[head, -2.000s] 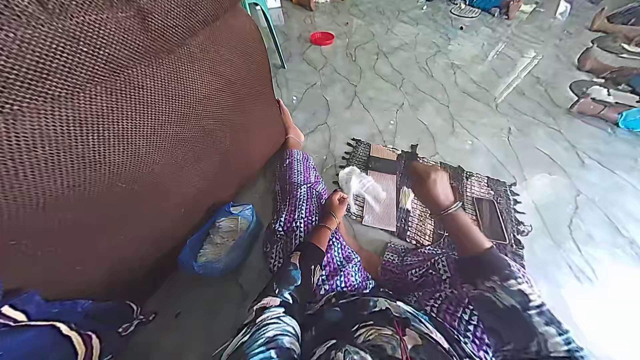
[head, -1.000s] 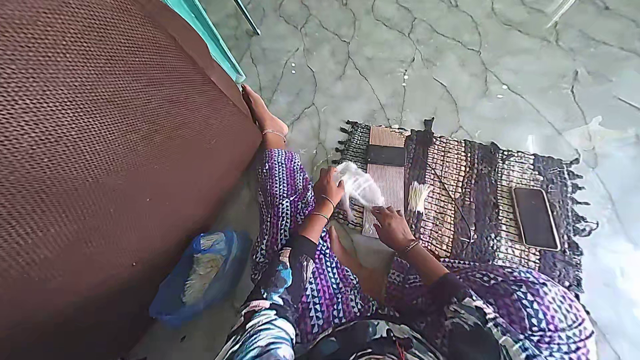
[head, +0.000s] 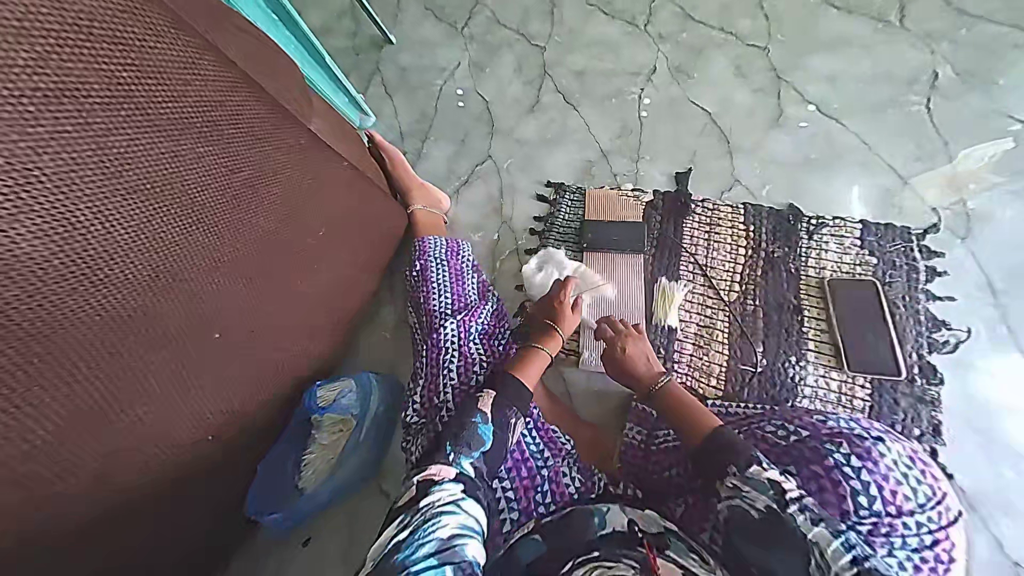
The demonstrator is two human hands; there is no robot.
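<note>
My left hand [head: 562, 308] grips a tuft of white cotton [head: 552, 270], with a thin stick showing near its fingertips. Just to its right, my right hand [head: 628, 352] has its fingers bent over the lower part of a ridged board [head: 614, 276]; whether it pinches something small cannot be seen. A black band [head: 614, 236] crosses the board's upper part. Beside the board, a small bundle of pale wicks or sticks [head: 668, 302] lies on the woven rag mat [head: 772, 296].
A smartphone [head: 866, 328] lies at the mat's right side. A blue plastic bag [head: 352, 472] holding pale strands is on the floor at lower left. A large brown woven surface [head: 200, 240] fills the left, with a teal plastic furniture edge [head: 328, 76] above my foot.
My right hand, raised over the mat two seconds ago, has come down beside my left hand at the ridged board. The view has shifted closer over the mat.
</note>
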